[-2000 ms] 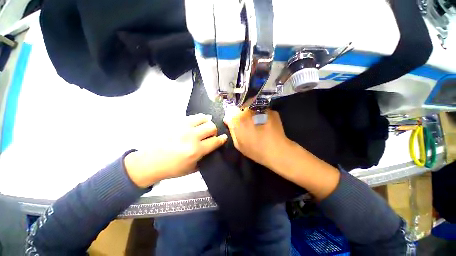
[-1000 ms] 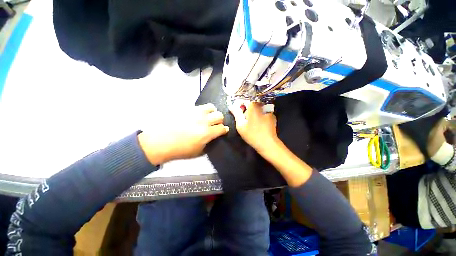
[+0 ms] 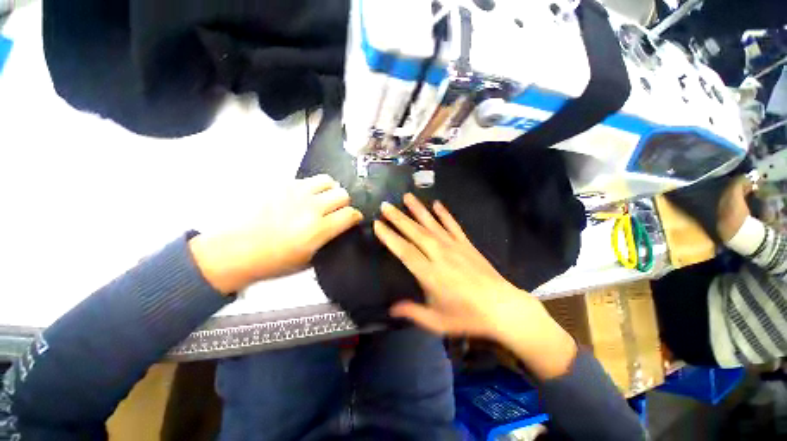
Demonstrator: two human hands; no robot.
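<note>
The black garment piece lies under the needle area of the white sewing machine and reaches over the table's front edge. My left hand is left of the presser foot, its fingertips bent down on the cloth edge. My right hand lies right and in front of the foot, fingers spread on top of the cloth. More black cloth is bunched at the back left. The needle tip is too small and blurred to make out.
Scissors with yellow and green loops lie on the right. A black strip drapes over the machine head. A printed scale runs along the front edge. Cardboard boxes and a blue crate are below. Another person's striped sleeve shows at right.
My right hand has come away from the presser foot towards me, and its fingers have spread flat on the cloth. My left hand stays at the cloth edge. The camera view has shifted.
</note>
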